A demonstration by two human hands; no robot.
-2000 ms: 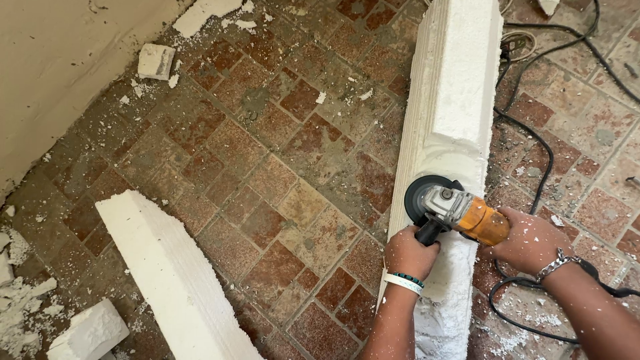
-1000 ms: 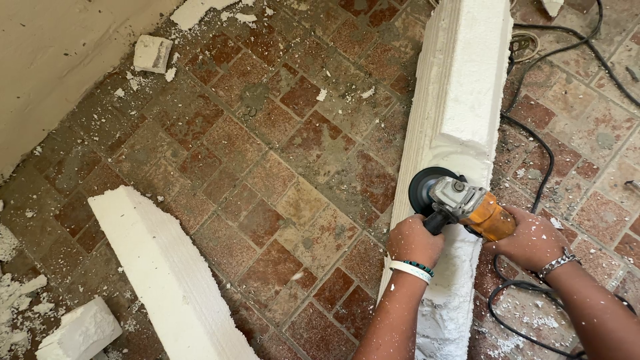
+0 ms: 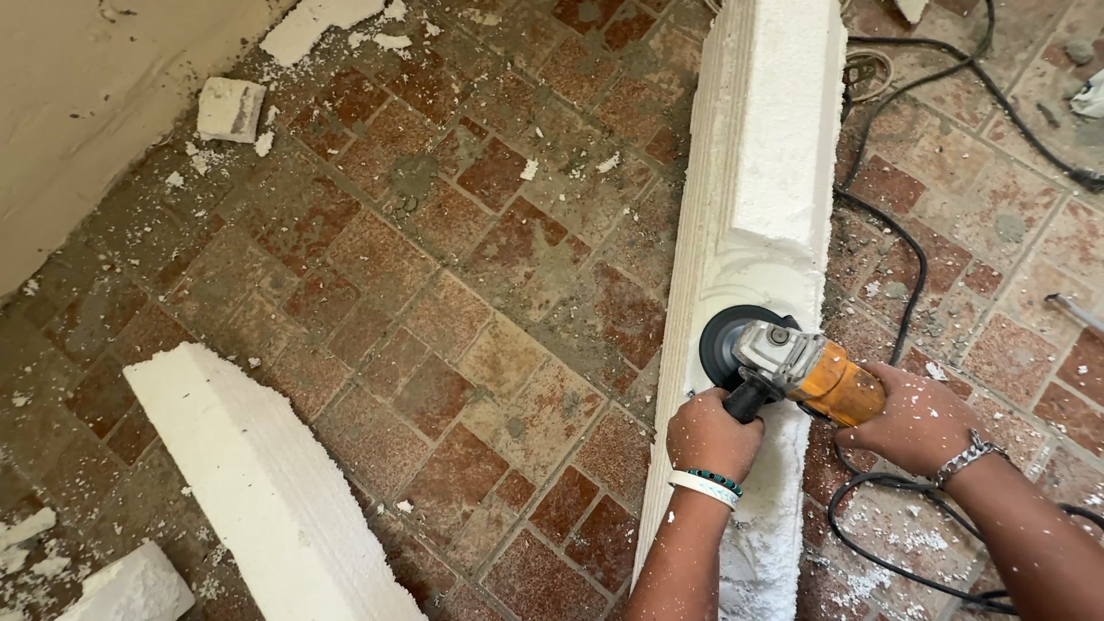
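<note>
An orange and silver angle grinder (image 3: 806, 366) with a dark disc lies over a long white foam block (image 3: 785, 129), its disc against the block's hollowed, smoother stretch. My left hand (image 3: 714, 434) grips the grinder's black side handle; a white band and a beaded bracelet circle that wrist. My right hand (image 3: 916, 414) is closed around the orange body, with a chain bracelet on the wrist. Grooves run along the block's left side, and its right edge is rough. White crumbs speckle both arms. The fingers' undersides are hidden.
Another long white foam piece (image 3: 259, 483) lies at the lower left on the tiled floor (image 3: 517, 345). Smaller chunks (image 3: 231, 109) and crumbs are scattered near the wall (image 3: 95, 112). A black cable (image 3: 918, 259) loops along the right side of the block.
The grinder and both hands have shifted slightly down along the block compared with two seconds ago. Both hands have kept their hold on it.
</note>
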